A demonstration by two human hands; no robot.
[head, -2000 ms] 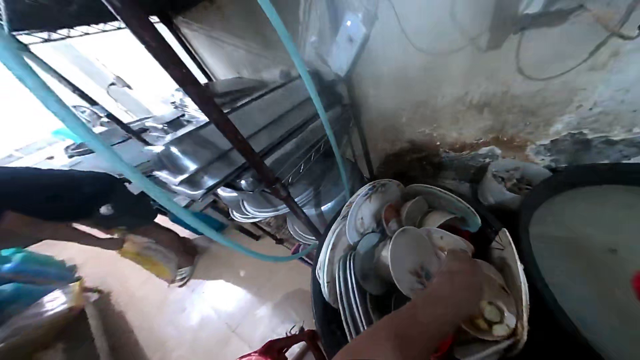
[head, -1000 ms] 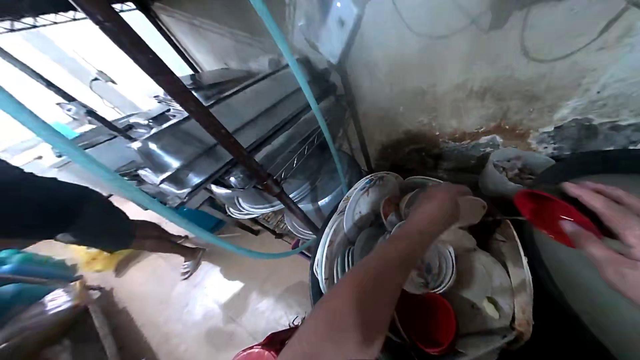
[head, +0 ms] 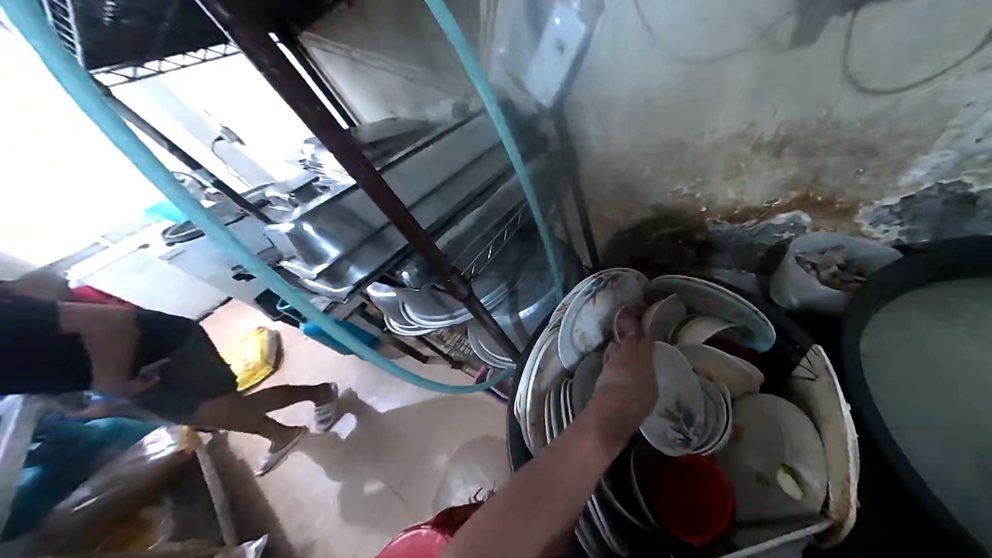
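Observation:
My left hand (head: 629, 380) reaches over a large dark tub (head: 515, 442) crowded with used dishes. Its fingertips are at a small bowl (head: 620, 319); their hold on it is partly hidden. Just left of them leans a white patterned plate (head: 593, 310). Right of the hand, patterned dishes (head: 674, 411) are stacked together. A red plastic bowl (head: 692, 500) sits lower in the tub, beside a plate (head: 783, 457) with a food scrap on it. Upright plates (head: 556, 411) stand packed under my forearm. My right hand is out of view.
A second large tub (head: 930, 387) with cloudy liquid stands right, near a white bucket (head: 837, 267) of scraps. A metal rack (head: 411, 217) holds pans at left. A light-blue hose (head: 341, 345) crosses the view. Another person (head: 170, 356) is at far left, near a yellow bag (head: 254, 358).
My right hand, which held a red bowl over the right tub a second ago, has left the view. My left hand has moved left among the dishes.

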